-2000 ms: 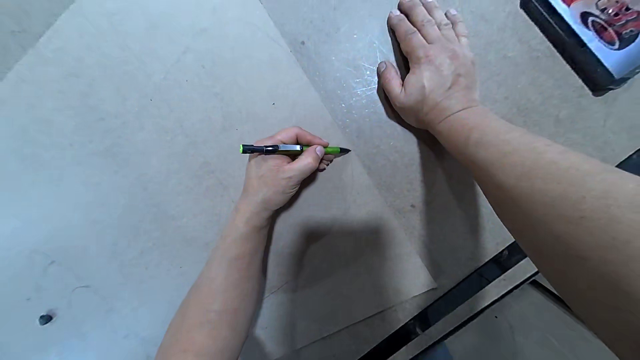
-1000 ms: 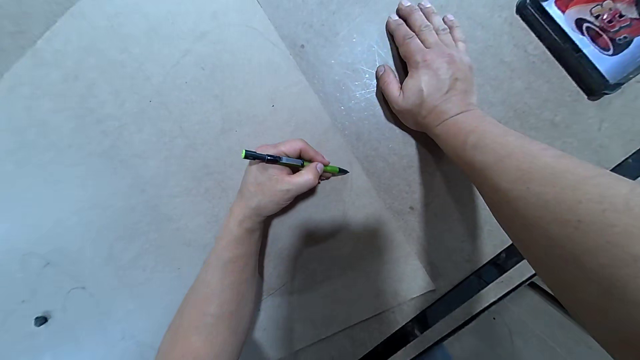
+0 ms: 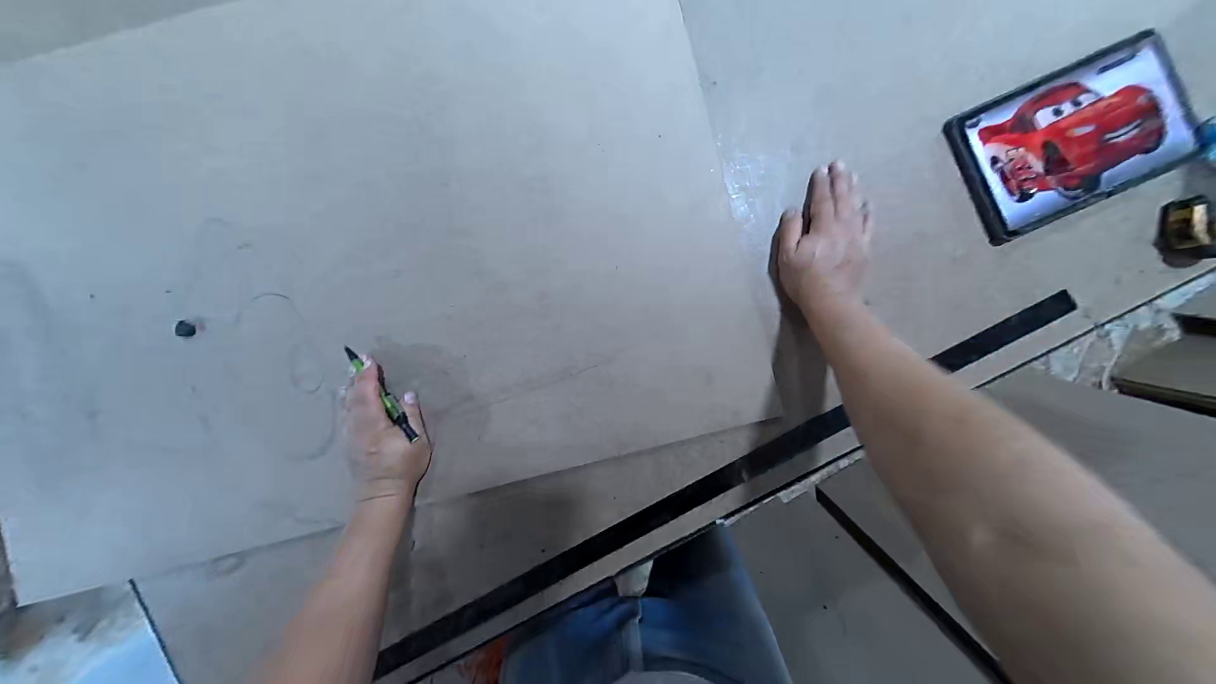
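My left hand (image 3: 385,432) holds a green and black pen or mechanical pencil (image 3: 391,407), its dark tip pointing up and left above a large pale sheet (image 3: 532,237). Faint curved lines are drawn on the sheet left of the tip. A small dark lump (image 3: 185,329) lies among them. My right hand (image 3: 828,242) rests palm down beside the sheet's right edge, fingers nearly straight and holding nothing. To its right is a tablet or phone in a black case (image 3: 1078,133), its screen displaying a red cartoon car.
A black strip (image 3: 684,494) runs diagonally along the near edge of the work surface, below the sheet. At the far right sits a small dark and gold object (image 3: 1186,228). Grey panels (image 3: 836,579) lie lower, beside my jeans-clad legs (image 3: 655,617).
The view has shifted widely. My left hand has moved from near the sheet's right edge toward the drawn lines and dark lump, with the pen turned to point up and left.
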